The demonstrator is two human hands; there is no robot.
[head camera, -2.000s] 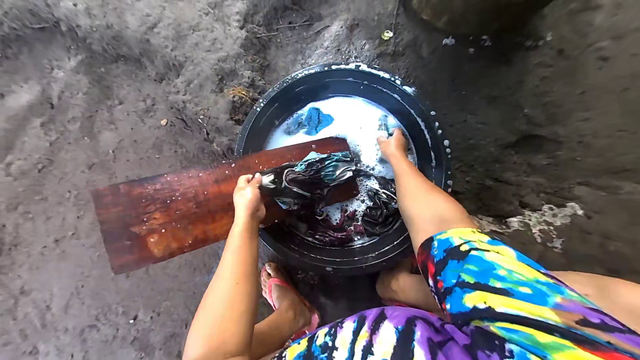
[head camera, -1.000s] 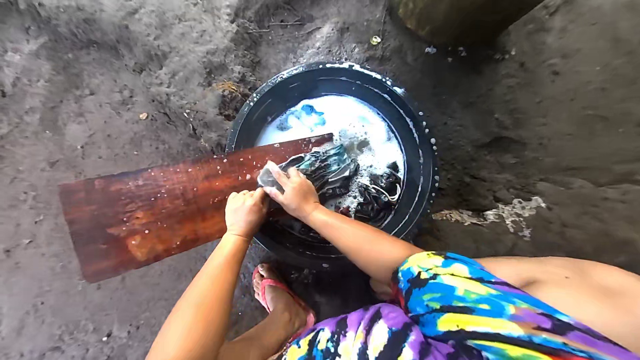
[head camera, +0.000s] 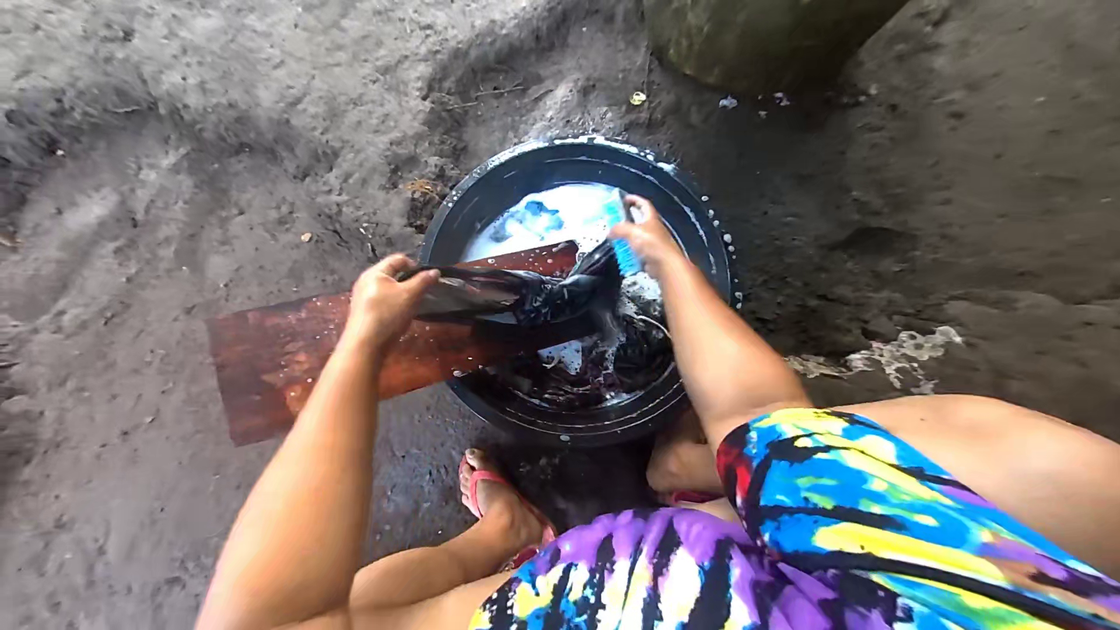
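Observation:
My left hand (head camera: 389,300) grips the left end of a dark wet cloth (head camera: 490,295), stretched above a reddish-brown wooden board (head camera: 289,363). My right hand (head camera: 646,234) holds a scrub brush (head camera: 623,236) with blue bristles near the cloth's other end; whether those fingers also hold the cloth, I cannot tell. The board slants from the ground over the left rim of a round black basin (head camera: 569,435). White suds and water fill the basin's far part, where a blue cloth (head camera: 534,219) floats. More dark cloth (head camera: 643,350) lies in the near right part.
Around the basin is grey-brown bare ground (head camera: 166,227). A large, dark, rounded object (head camera: 770,39) stands beyond it at the top. My feet in pink flip-flops (head camera: 486,490) are close to the basin's near side. A patch of foam (head camera: 910,354) lies on the ground at the right.
My hands were close together over the board one second ago. Now they are apart: the right has moved right over the basin, and the dark cloth is lifted and stretched out from the left.

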